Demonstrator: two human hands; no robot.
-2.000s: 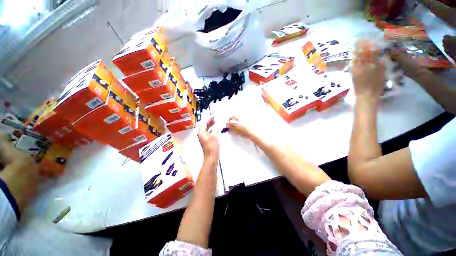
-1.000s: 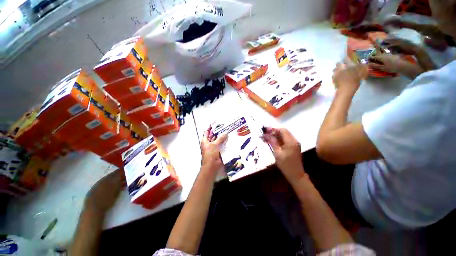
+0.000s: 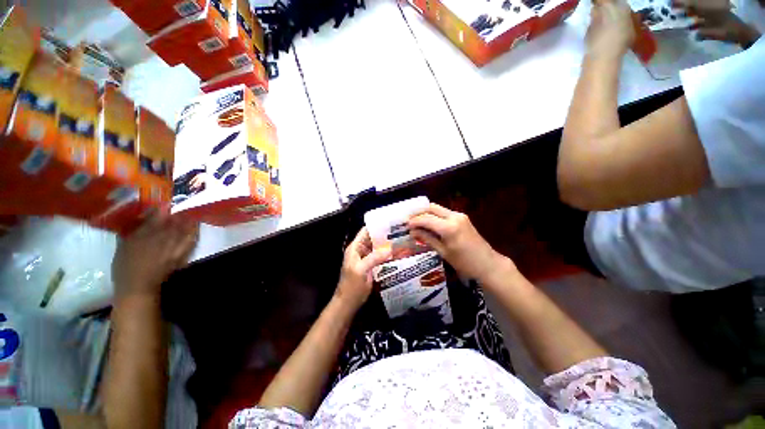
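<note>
A retail box [image 3: 417, 289] stands on my lap over the patterned clothing, its white printed face towards me. Its white top flap [image 3: 392, 219] stands up, with a dark slot or piece near its middle. My left hand [image 3: 362, 266] holds the box at the left edge, by the base of the flap. My right hand [image 3: 443, 235] has its fingertips on the flap at the dark slot. Whether a black handle is between those fingers is hidden.
Black handles [image 3: 312, 15] lie heaped at the table's [image 3: 382, 109] back. A white-faced box stack [image 3: 222, 155] stands left of centre. A left neighbour's hand [image 3: 155, 251] touches a row of orange boxes [image 3: 84, 151]. More boxes [image 3: 495, 25] lie right, beside another person's arm [image 3: 625, 159].
The box has moved from the table edge down to my lap, and its top flap now stands up. The view has tilted down. The left neighbour's hand has reached the orange boxes.
</note>
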